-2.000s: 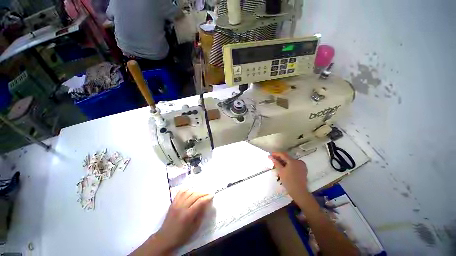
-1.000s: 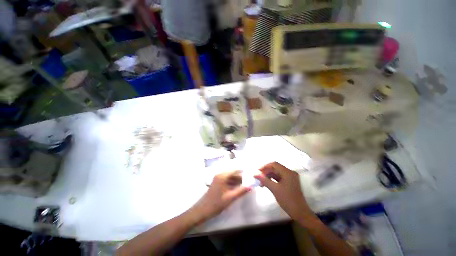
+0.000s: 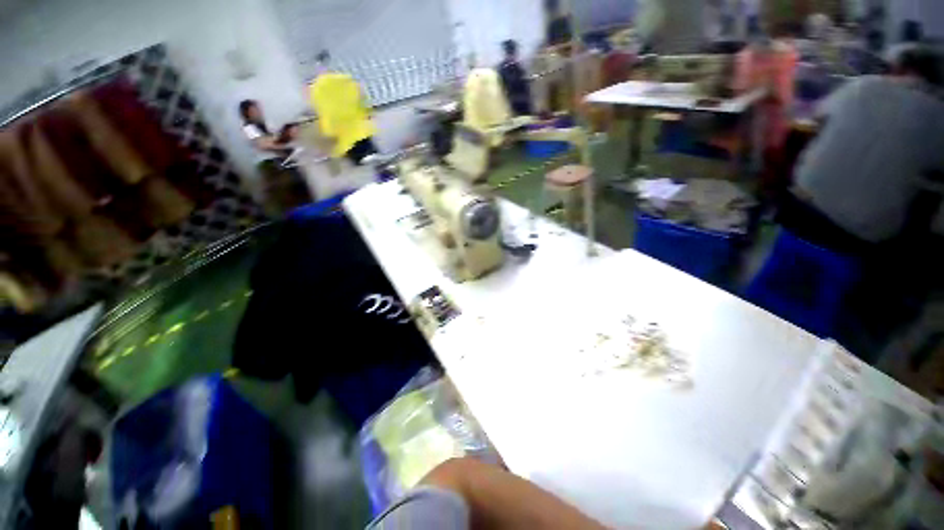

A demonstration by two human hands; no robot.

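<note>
The view is blurred. An arm, which looks like my left, reaches in at the bottom edge. Its hand or wrist (image 3: 461, 484) is cut off low in the frame, beside a grey rounded thing (image 3: 422, 511); whether the fingers hold it I cannot tell. My right hand is out of the picture. The scatter of small cream-beige pieces (image 3: 644, 354) lies on the white table (image 3: 580, 424). Part of the near sewing machine (image 3: 875, 455) shows blurred at the lower right edge.
A second cream sewing machine (image 3: 455, 219) and a small switch box (image 3: 435, 307) stand along the table. Left of the table are a plastic bag with yellow contents (image 3: 414, 435), dark cloth (image 3: 311, 311) and a blue bin (image 3: 192, 455). A stool (image 3: 567, 178) and several people are beyond.
The view has swung far to the left. Both hands were together in front of the needle; now only one arm shows, at the bottom edge, away from the needle.
</note>
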